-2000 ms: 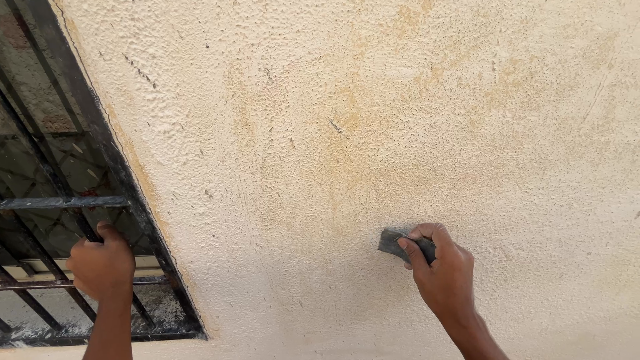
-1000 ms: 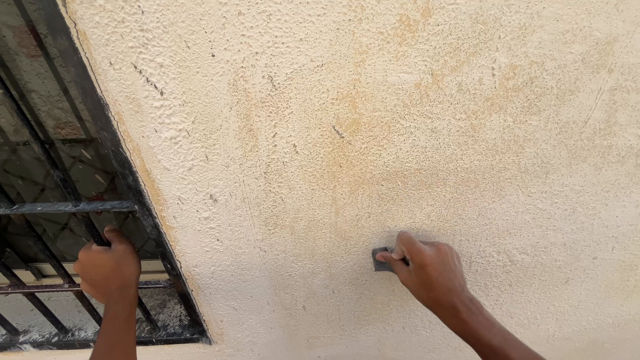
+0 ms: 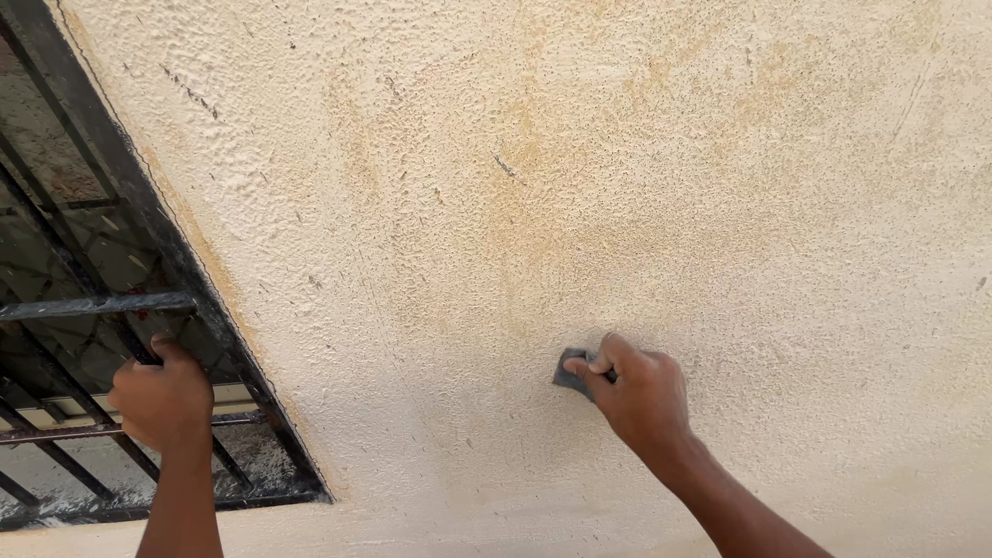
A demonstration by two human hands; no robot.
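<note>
My right hand [image 3: 643,391] grips a dark grey sheet of abrasive paper [image 3: 572,370], with its flat face against the textured cream wall [image 3: 434,271]. Part of the sheet is hidden under my fingers. At the left, my left hand [image 3: 167,395] is closed around a black metal bar [image 3: 136,337] of the window grille, just below a horizontal crossbar [image 3: 101,304]. Yellowish-brown stains and small dark marks show on the wall above my right hand.
The grille's black frame [image 3: 194,271] runs down the left side to a corner low in view, and a thin crack follows its edge. Behind the bars are a window with a pale frame strip [image 3: 232,393] and a sill with whitish dust.
Between two and one seconds ago, my right hand moved slightly left along the wall and changed its angle, with the grey sheet still in it. My left hand has stayed on the grille bar.
</note>
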